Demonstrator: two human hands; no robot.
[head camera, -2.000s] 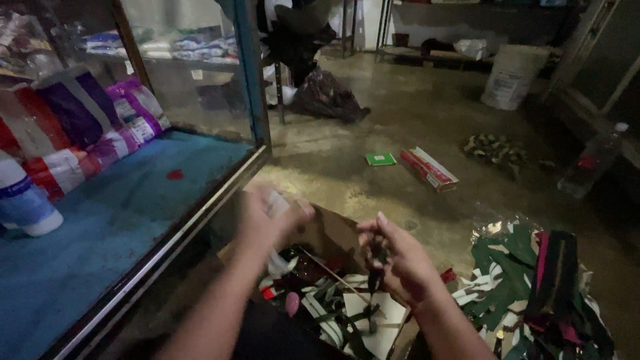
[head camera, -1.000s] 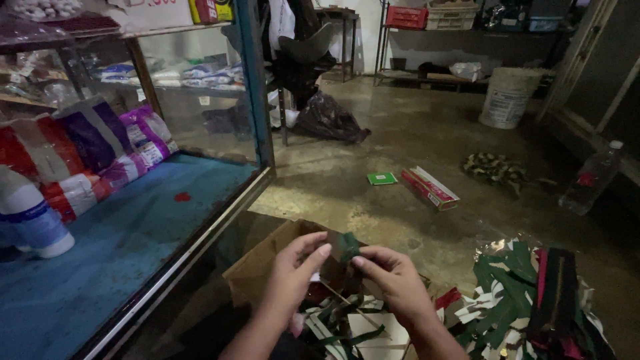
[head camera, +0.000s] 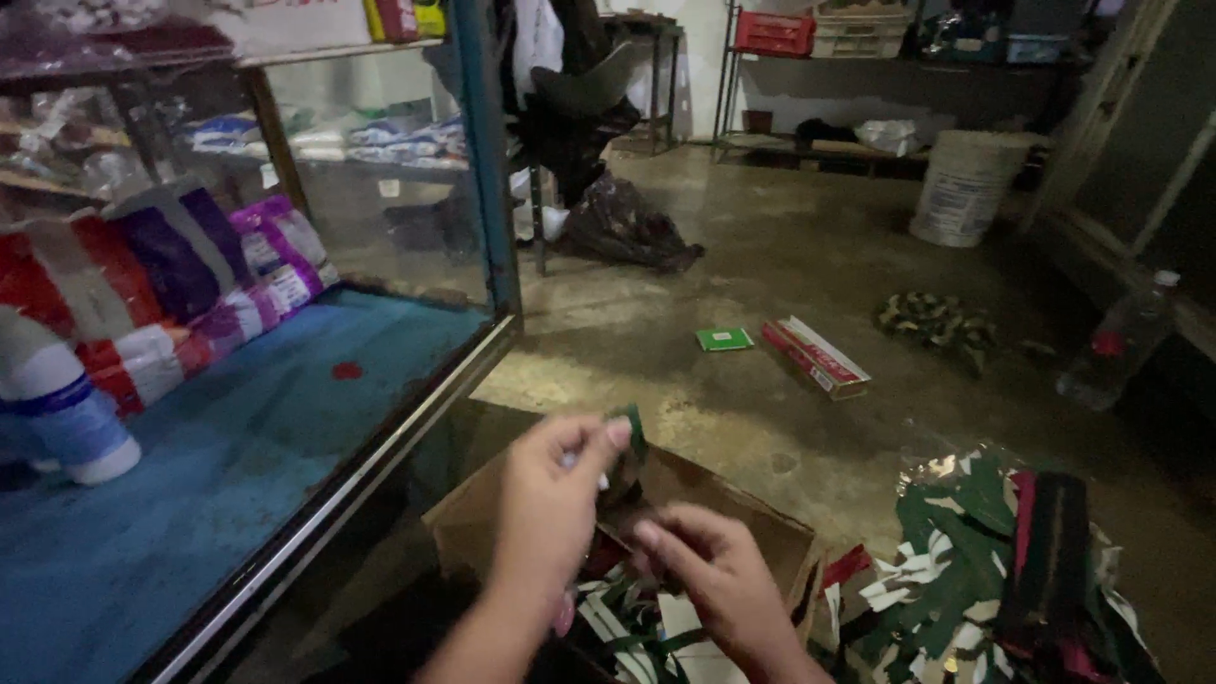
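My left hand (head camera: 560, 484) is raised over an open cardboard box (head camera: 731, 503), its thumb and fingers closed on a small dark green piece (head camera: 632, 432) that looks like fabric; something small and white shows between its fingers. Lower and to the right, my right hand (head camera: 708, 560) has its thumb and fingertips together near the dark lower part of the piece; blur hides what it pinches. Green and white strips (head camera: 622, 622) lie in the box below both hands. To the right of the box lies a heap of green and white scraps (head camera: 959, 532) with a dark, pink-edged strip (head camera: 1045, 551) on it.
A glass display case (head camera: 380, 456) with a blue shelf stands at the left. On the floor beyond the box are a green packet (head camera: 724, 339), a red and white carton (head camera: 815, 358), a pile of scraps (head camera: 936, 323), a clear plastic bottle (head camera: 1116, 347) and a white bucket (head camera: 969, 190).
Two seconds ago my hands were apart; one second ago they were together at the green piece. Now my left hand holds it higher, with my right hand lower.
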